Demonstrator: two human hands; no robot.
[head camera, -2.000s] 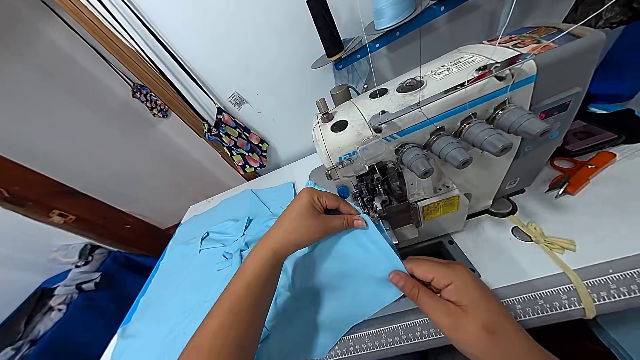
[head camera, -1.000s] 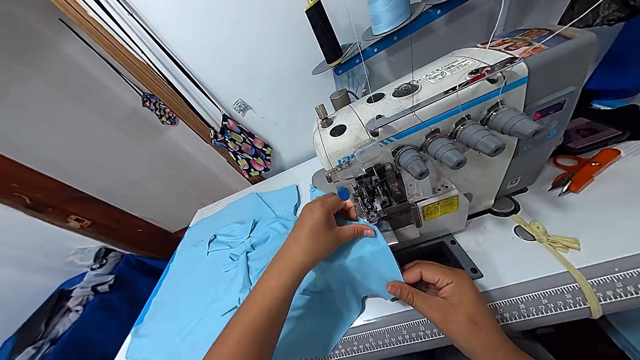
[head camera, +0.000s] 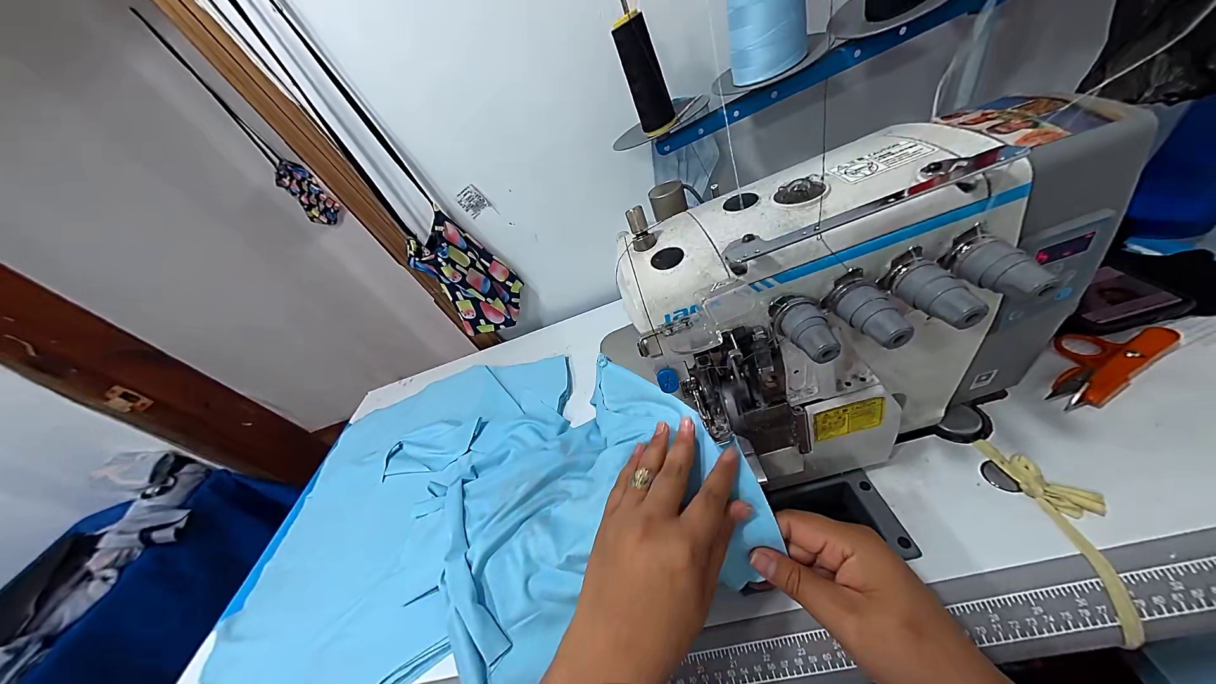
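Note:
Light blue knit fabric (head camera: 513, 513) spreads over the left side of the white table and runs up to the presser foot area of a white overlock sewing machine (head camera: 855, 209). My left hand (head camera: 665, 532), with a ring on one finger, lies flat on the cloth, fingers spread, just in front of the needle area. Between the thumb and fingers of my right hand (head camera: 836, 579) is the fabric's right edge, nearer the table's front. The cloth's edge passes along the machine's front; the needle itself is hard to make out.
Orange-handled thread snips (head camera: 1111, 366) and a phone (head camera: 1130, 299) lie right of the machine. A yellow fabric strip (head camera: 1092, 560) hangs over the ruler tape (head camera: 1045, 608) on the table's front edge. Thread cones (head camera: 765, 38) stand behind. Patterned cloth pieces (head camera: 470, 275) hang at the left wall.
My left hand has gone from gripping the cloth with bent fingers beside the machine to lying flat on it with fingers spread. My right hand still holds the fabric's edge.

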